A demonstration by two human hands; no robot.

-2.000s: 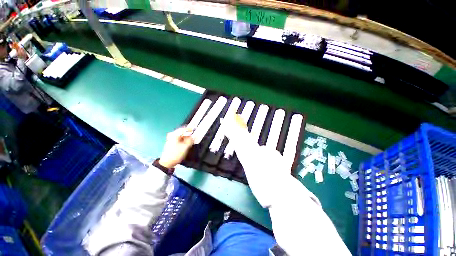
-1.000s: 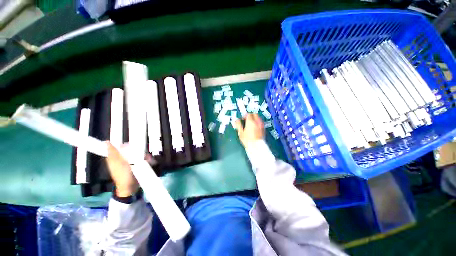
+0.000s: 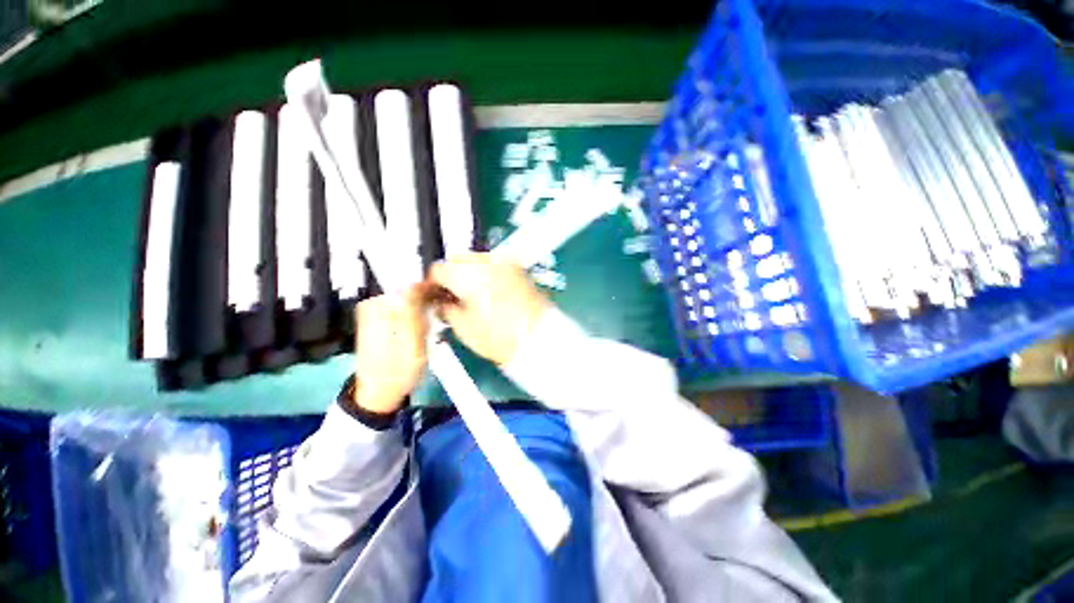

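My left hand and my right hand meet at the tray's front right edge. A long white strip runs through the hands, from above the tray down over my lap. A second white bar sticks out from the hands to the upper right, over the small pieces. My left hand is closed on the long white strip. My right hand's fingers are bent at the crossing; the fingertips and what they grip are hidden. The black tray holds several white bars side by side, with one slot showing no bar.
Small white pieces lie loose on the green bench. The blue crate with a bundle of white bars stands at right. A lined blue bin is low at left. A dark green surface lies beyond the bench.
My right hand has moved left from the small pieces to meet my left hand, which has moved right with the strips. The view has shifted, so the tray shows higher.
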